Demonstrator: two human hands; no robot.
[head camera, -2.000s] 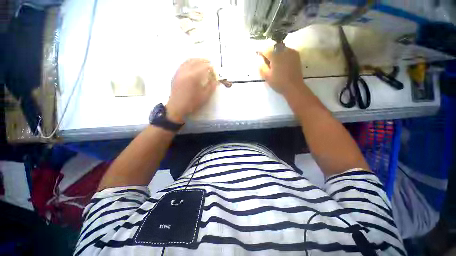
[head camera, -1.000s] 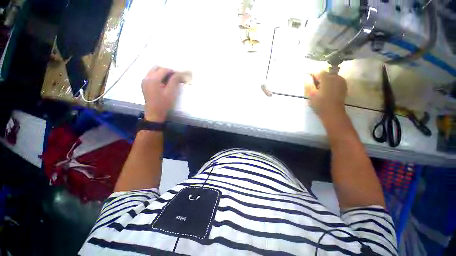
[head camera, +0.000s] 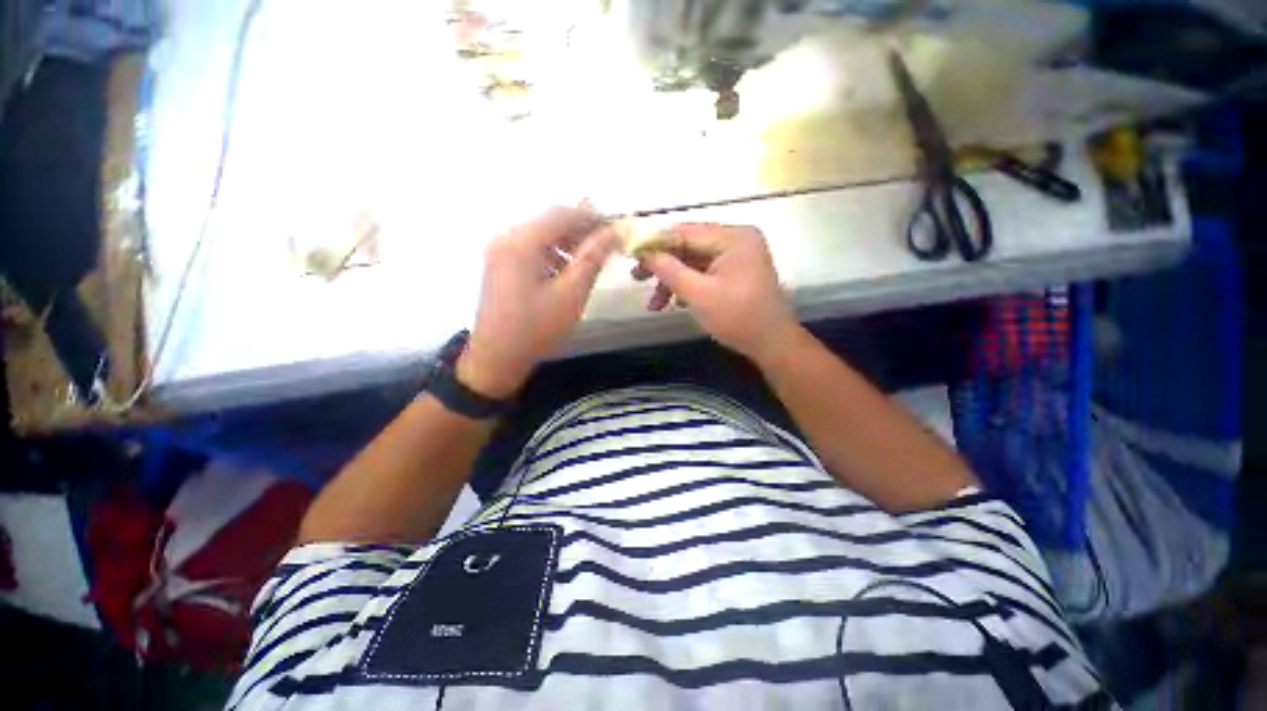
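Note:
A small beige fabric piece (head camera: 628, 236) is pinched between the fingers of both hands, above the front part of the white table. My left hand (head camera: 535, 292) holds its left side. My right hand (head camera: 725, 289) holds its right side. The fingers hide most of the piece. The sewing machine head (head camera: 695, 39) is at the top, blurred, with its presser foot area (head camera: 728, 97) beyond my right hand. Beige pieces (head camera: 334, 250) lie on the table left of my left hand.
Large shears (head camera: 948, 208) with black handles lie right of the machine bed, beside smaller dark snips (head camera: 1035, 172). A pile of small pieces (head camera: 498, 63) lies left of the machine head. A pale cord (head camera: 220, 181) runs along the left. Blue baskets (head camera: 1035, 403) stand below right.
My right hand has left the presser foot area and come toward me. My left hand has moved right to meet it, and both now hold one piece. The camera view has shifted.

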